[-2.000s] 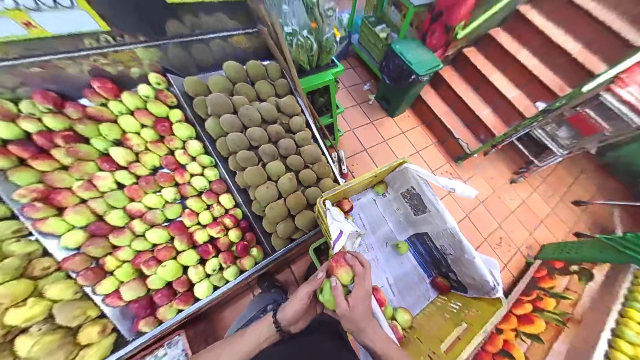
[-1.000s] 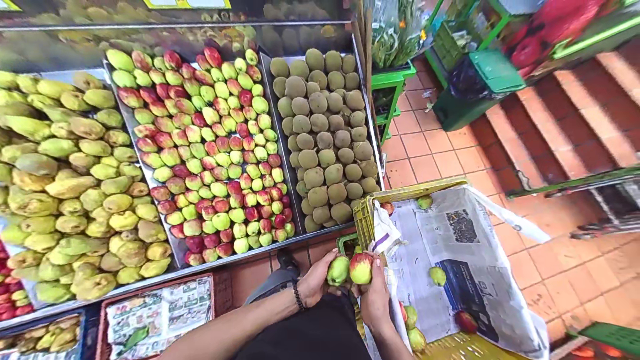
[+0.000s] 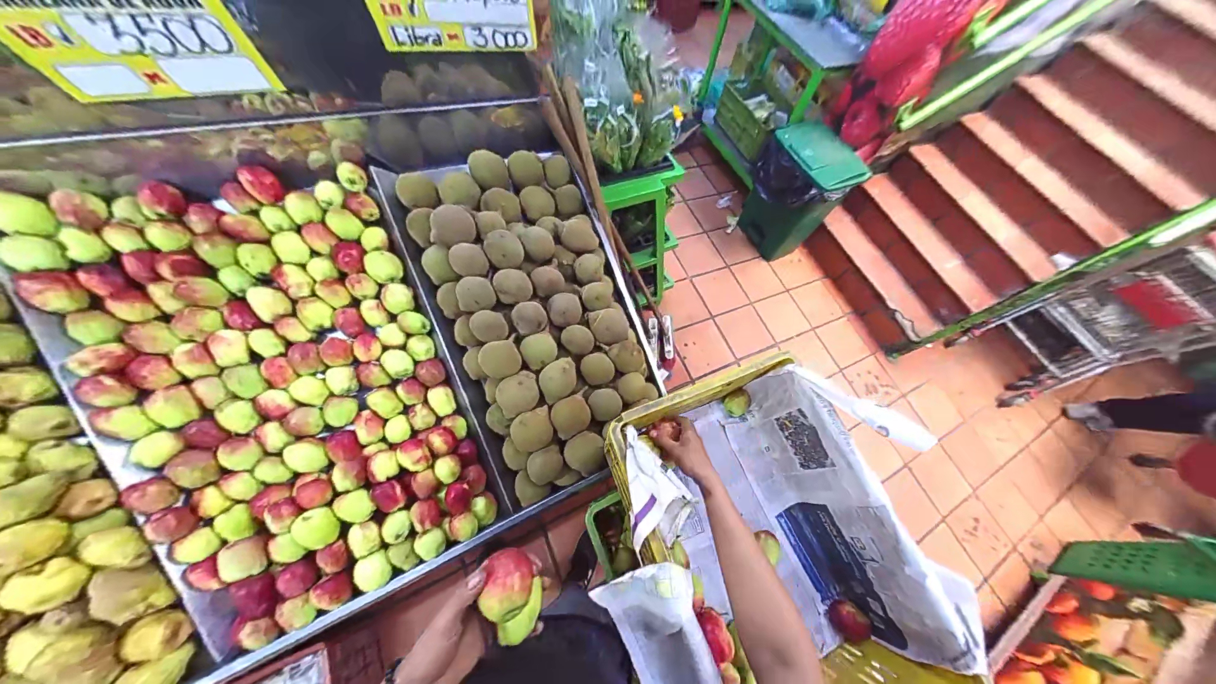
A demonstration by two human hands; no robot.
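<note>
At the bottom centre my left hand (image 3: 465, 608) holds red-green fruit (image 3: 509, 584), seemingly more than one piece, beside the front edge of the display. My right hand (image 3: 676, 445) reaches into the upper left corner of a yellow plastic crate (image 3: 622, 446) lined with newspaper (image 3: 750, 494); its fingers are on a reddish fruit (image 3: 665, 429). Another greenish fruit (image 3: 736, 404) lies near the crate's top edge, and a dark red one (image 3: 848, 620) lies at its lower right. More fruit sits under my right forearm, partly hidden.
Rows of red-green fruit (image 3: 304, 456) and brown round fruit (image 3: 532, 313) fill sloping trays at left. A green bin (image 3: 798, 190) stands before tiled stairs (image 3: 1007, 171). Orange fruit (image 3: 1073, 627) is at lower right, with part of a person (image 3: 1140, 413) above it.
My hands were together on the fruit; now they are apart. My right hand has moved up and right into the crate, while my left hand keeps fruit in it.
</note>
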